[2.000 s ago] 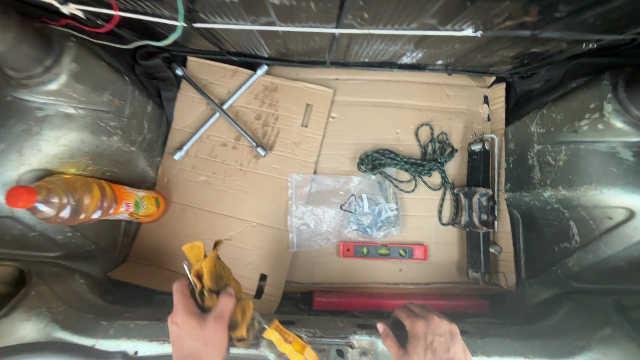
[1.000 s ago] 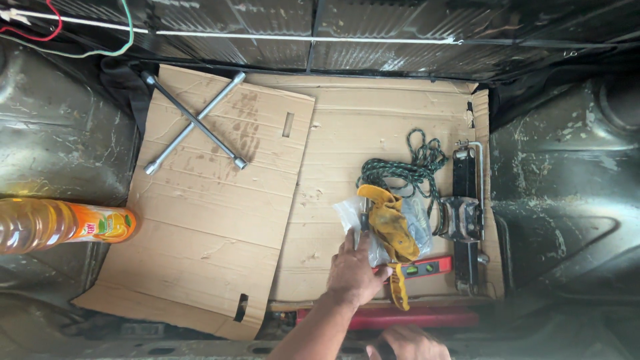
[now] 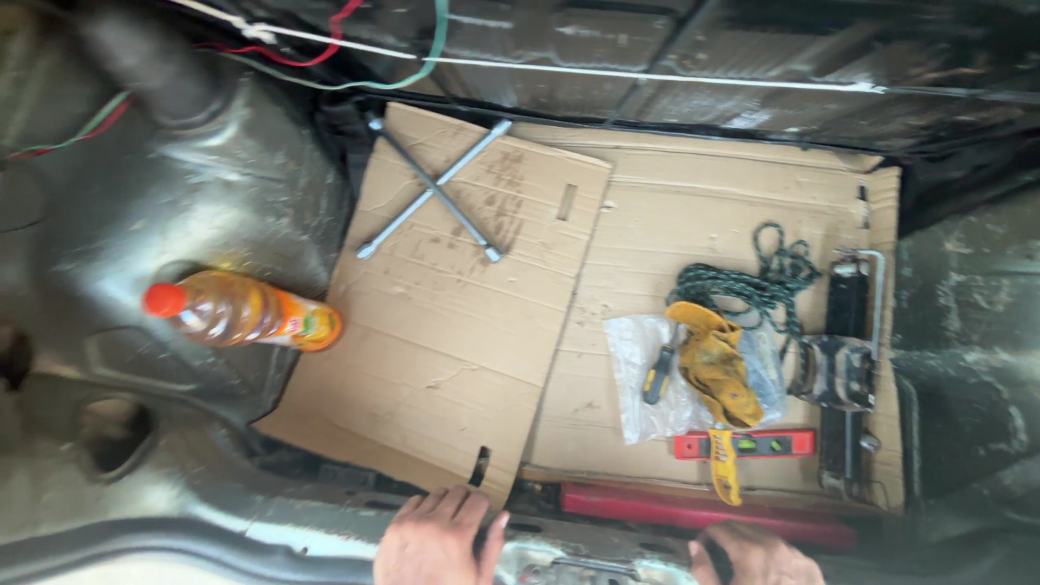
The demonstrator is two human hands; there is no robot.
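Note:
My left hand (image 3: 443, 536) rests on the metal sill (image 3: 569, 552) of a car boot at bottom centre, holding nothing. On the same sill, farther right, lies my right hand (image 3: 756, 554), its fingers curled over the edge. Above it, a yellow work glove (image 3: 717, 366) and a screwdriver (image 3: 660, 374) lie on a clear plastic bag (image 3: 634, 382). A yellow-handled tool (image 3: 723, 471) crosses a red spirit level (image 3: 784, 443). Green rope (image 3: 731, 280) is bunched behind the glove, beside a scissor jack (image 3: 841, 370). A cross wheel wrench (image 3: 435, 187) lies on the left cardboard sheet (image 3: 455, 349).
An orange-capped plastic bottle (image 3: 244, 309) lies on its side at the left. A red bar (image 3: 699, 513) runs along the sill's inner edge. Red and green wires (image 3: 341, 77) and a white cord (image 3: 650, 77) hang at the back. A second cardboard sheet (image 3: 658, 211) lines the right side.
The glove, in my left hand at first, now lies on the plastic bag with the screwdriver and yellow-handled tool. My left hand has let go and drawn back to the sill.

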